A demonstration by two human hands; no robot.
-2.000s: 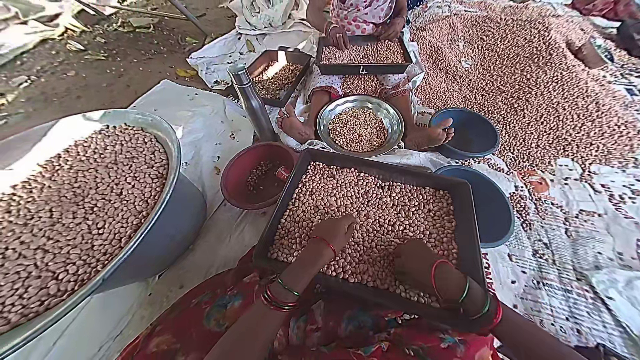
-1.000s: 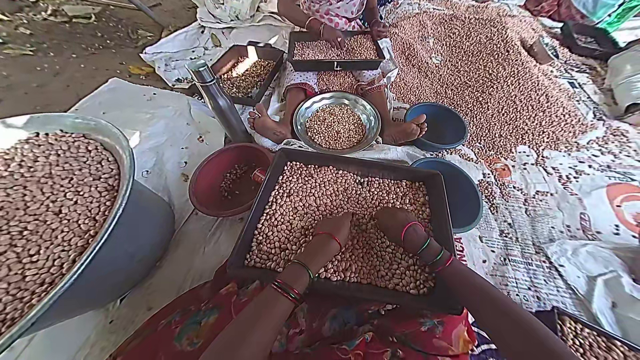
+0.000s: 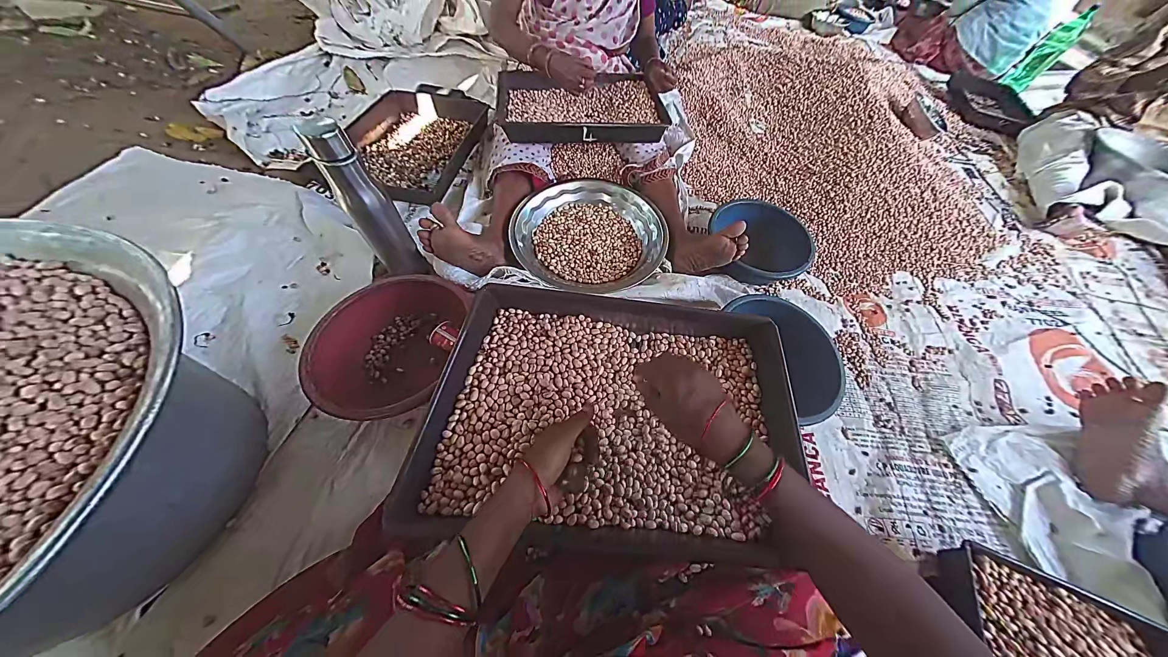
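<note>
A black plastic tray (image 3: 776,365) full of pinkish-brown nuts or seeds (image 3: 538,365) rests over my lap. Near the tray's middle, my left hand (image 3: 561,456) is low over the nuts, thumb pointing up and fingers curled; whether nuts lie in it is hidden. Farther forward on the right, my right hand (image 3: 680,392) touches the nuts, its back toward the camera and its fingertips mostly hidden. Both wrists wear red and green bangles. Beside the tray's left wall is a red basin (image 3: 328,356) with a few dark pieces and a small red object.
A big metal tub (image 3: 182,438) of nuts stands left. Beyond my tray are a steel bowl (image 3: 652,228), a steel flask (image 3: 365,205) and blue basins (image 3: 808,356). A person (image 3: 584,36) sits opposite, both hands at another tray (image 3: 584,133). A large nut heap (image 3: 821,155) covers printed sheets behind right.
My hands were close together in the tray a second ago; now they are apart, the left nearer me and the right farther forward.
</note>
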